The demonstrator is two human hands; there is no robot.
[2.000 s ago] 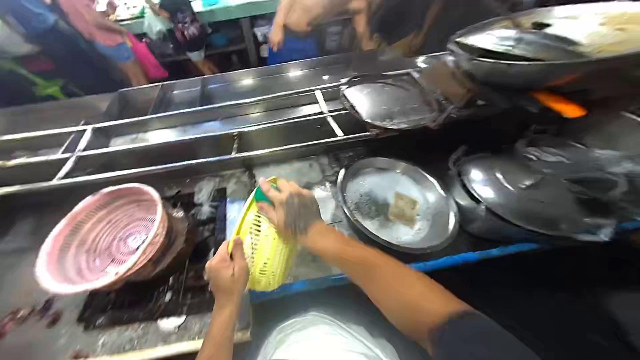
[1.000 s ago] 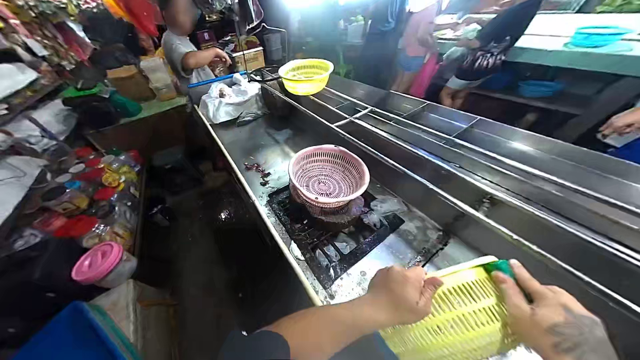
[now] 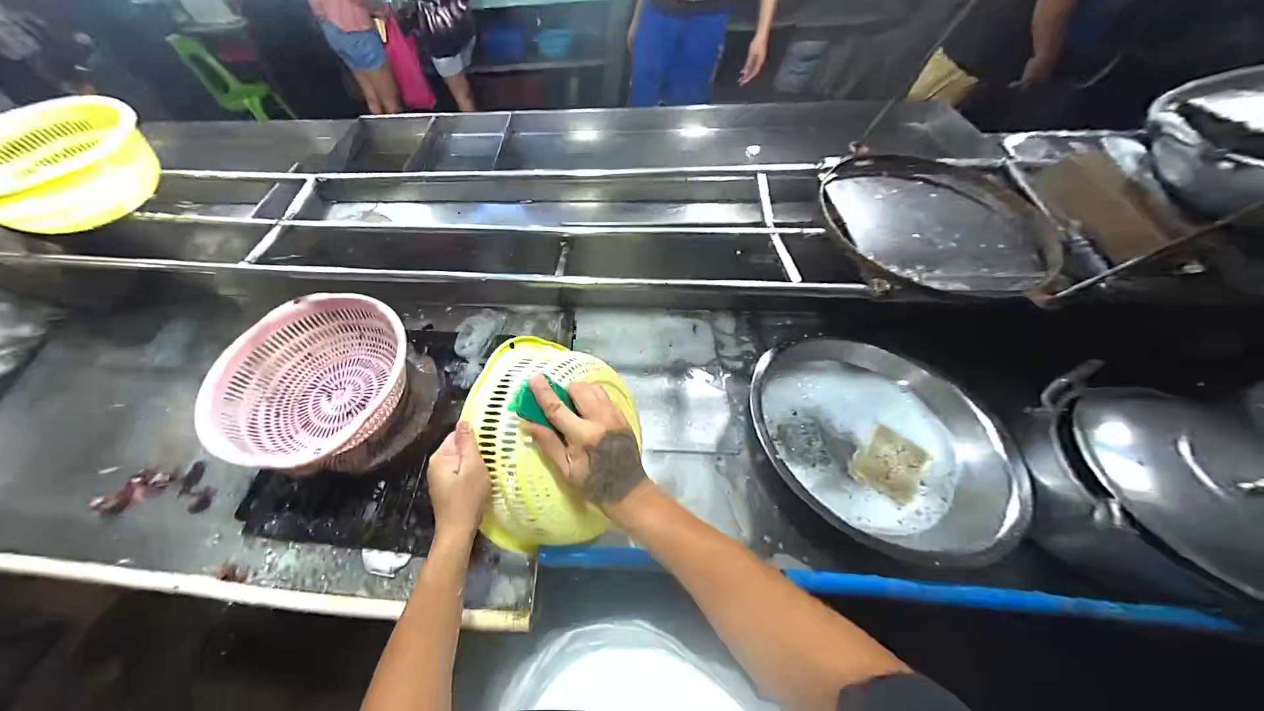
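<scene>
A yellow plastic basket (image 3: 533, 494) is tilted up on its side between my two hands, its slotted surface facing me. My left hand (image 3: 459, 482) grips its left rim. My right hand (image 3: 591, 439) presses a green scouring pad (image 3: 541, 403) against the upper part of the basket. Left of it, a pink plastic basket (image 3: 306, 385) rests tilted near a dark, wet grate (image 3: 326, 509). On the right, a round metal basin (image 3: 889, 454) holds soapy water, with a tan sponge (image 3: 892, 464) and a dark scrubber (image 3: 802, 441) in it.
A large lidded metal pot (image 3: 1175, 474) stands right of the basin. Behind runs a steel counter with a raised frame (image 3: 553, 281); a yellow basket (image 3: 74, 163) sits at its left. Dark scraps (image 3: 148, 489) lie on the left worktop. A white container (image 3: 632, 671) is below. People stand beyond.
The view has swung back right since one second ago. The yellow basket now stands more upright between my hands, and the green pad has moved from its edge onto its slotted surface.
</scene>
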